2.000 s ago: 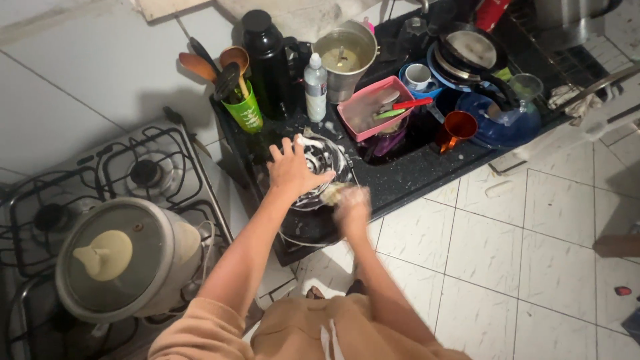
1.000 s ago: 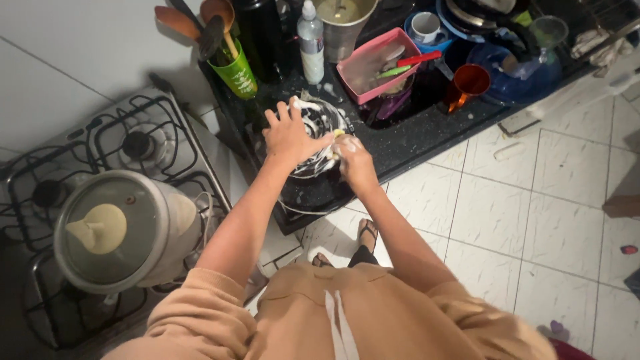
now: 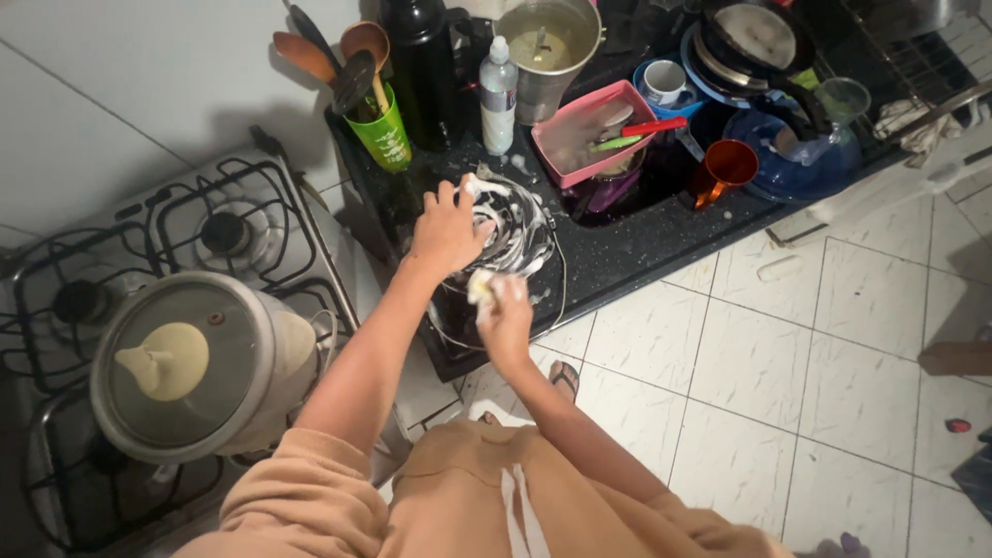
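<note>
A dark round object covered in white suds [image 3: 521,221], its kind unclear, lies on the black speckled countertop [image 3: 620,252]. My left hand [image 3: 452,232] rests on its left side with fingers spread. My right hand [image 3: 505,310] is closed around a soapy sponge [image 3: 484,288] at the near edge of the sudsy object. A thin pale cord or wire curves around the object on the counter. Behind it stands a clear bottle of whitish liquid [image 3: 498,105], and to the right a pink plastic basin [image 3: 570,139] holds utensils.
Left is a stove [image 3: 256,174] with a lidded rice cooker [image 3: 182,364] on it. Along the wall stand a green cup of utensils [image 3: 385,139], a black thermos [image 3: 422,70] and a metal pot [image 3: 542,70]. An orange mug [image 3: 727,167], a blue container [image 3: 806,155] and stacked pans [image 3: 752,39] are right.
My right hand with the sponge has moved from the right side of the sudsy object to its near edge. My left hand stays on the object's left side.
</note>
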